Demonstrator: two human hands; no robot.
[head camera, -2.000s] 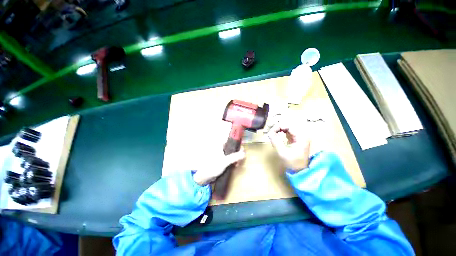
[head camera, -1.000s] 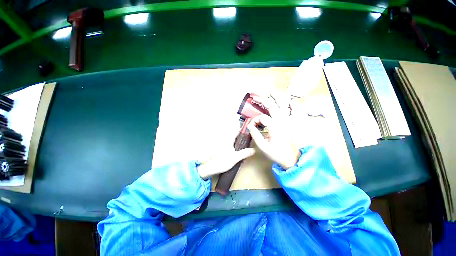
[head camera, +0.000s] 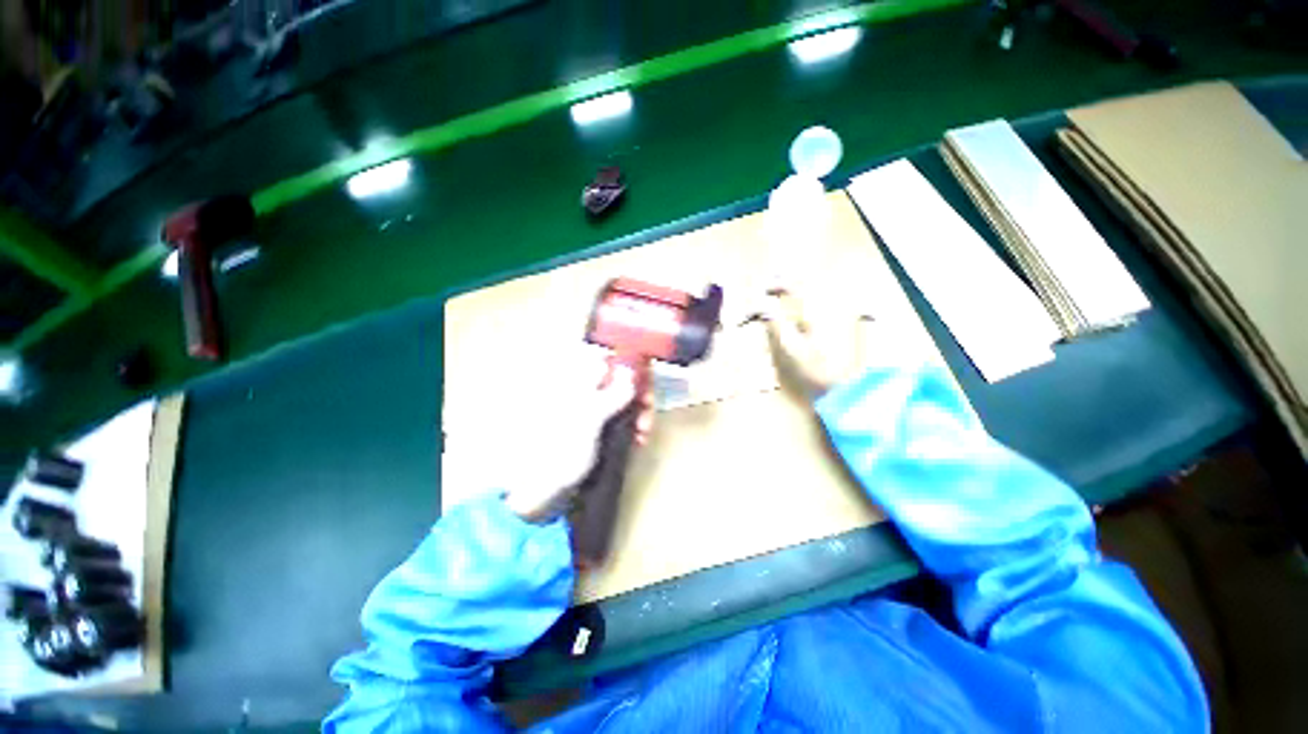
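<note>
A dark red hammer-shaped appliance is held over the tan cardboard, its black nozzle end pointing right and its dark handle towards me. My left hand is shut around the upper handle. My right hand is right of the head, apart from it, near a thin dark line on the board. Glare washes out its fingers, so I cannot tell whether it holds anything. A small greyish shiny piece shows just below the head. A white bottle with a round top stands at the board's far right.
Pale strips and stacked strips lie right, with brown cardboard sheets beyond. Black cylinders sit on a white board at left. Another red appliance and a small dark part are on the green conveyor.
My right hand has moved off the appliance to the right. The appliance has turned, so its nozzle shows again, and my left hand grips higher. The view has tilted.
</note>
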